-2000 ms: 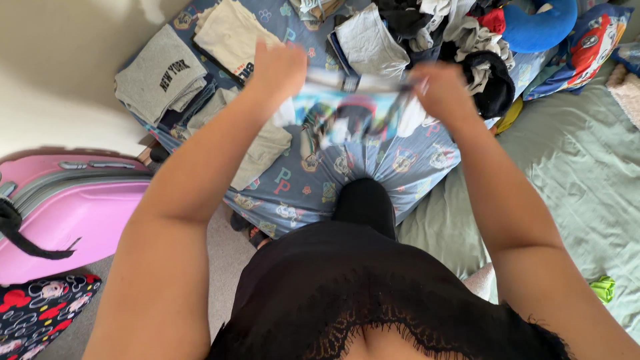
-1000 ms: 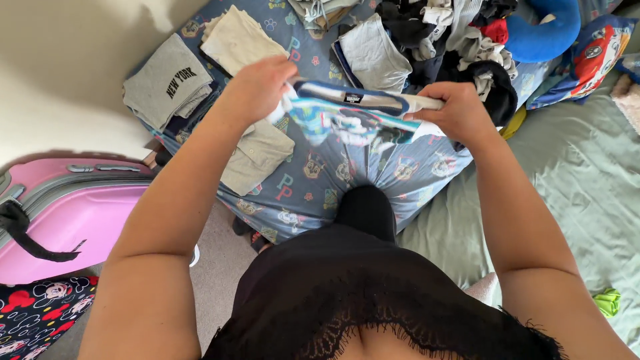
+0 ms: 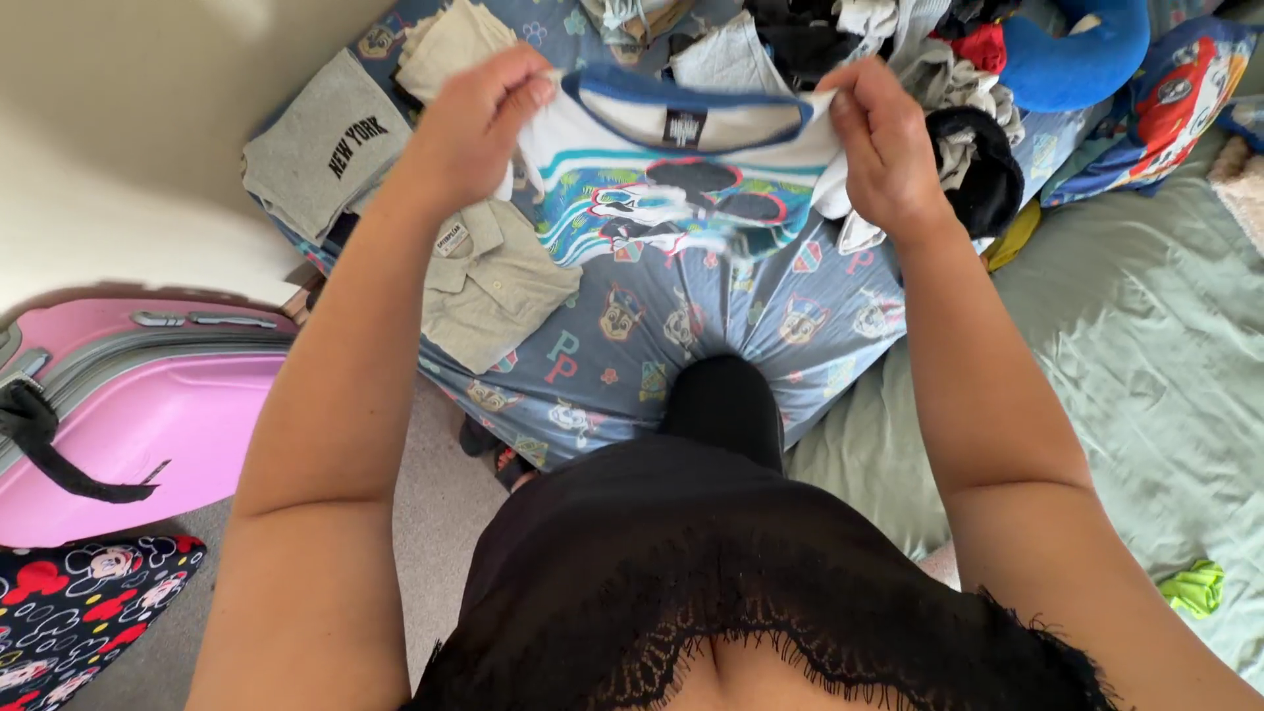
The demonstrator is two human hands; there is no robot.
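A white T-shirt with a blue neckband and a cartoon mouse print (image 3: 681, 202) hangs stretched between my two hands, above the bed. My left hand (image 3: 479, 128) pinches one shoulder of it, and my right hand (image 3: 884, 148) grips the other shoulder. Below my left hand a folded beige collared shirt (image 3: 499, 286) lies on the patterned blue bed sheet (image 3: 632, 355). A folded grey garment with black lettering (image 3: 326, 143) lies to the left, near a folded cream garment (image 3: 454, 49). Behind my right hand is a heap of loose clothes (image 3: 953, 84).
A pink hard-shell suitcase (image 3: 197, 415) stands at the left, above a mouse-print fabric item (image 3: 89, 612). A blue neck pillow (image 3: 1081, 59) and a cartoon-print cushion (image 3: 1165, 109) are at the upper right. Green bedding (image 3: 1126, 375) covers the right side, with a lime-green cloth (image 3: 1195, 588) on it.
The T-shirt, blurred in the oldest frame, now hangs wider and its mouse print shows more plainly. Both hands still hold it by the shoulders.
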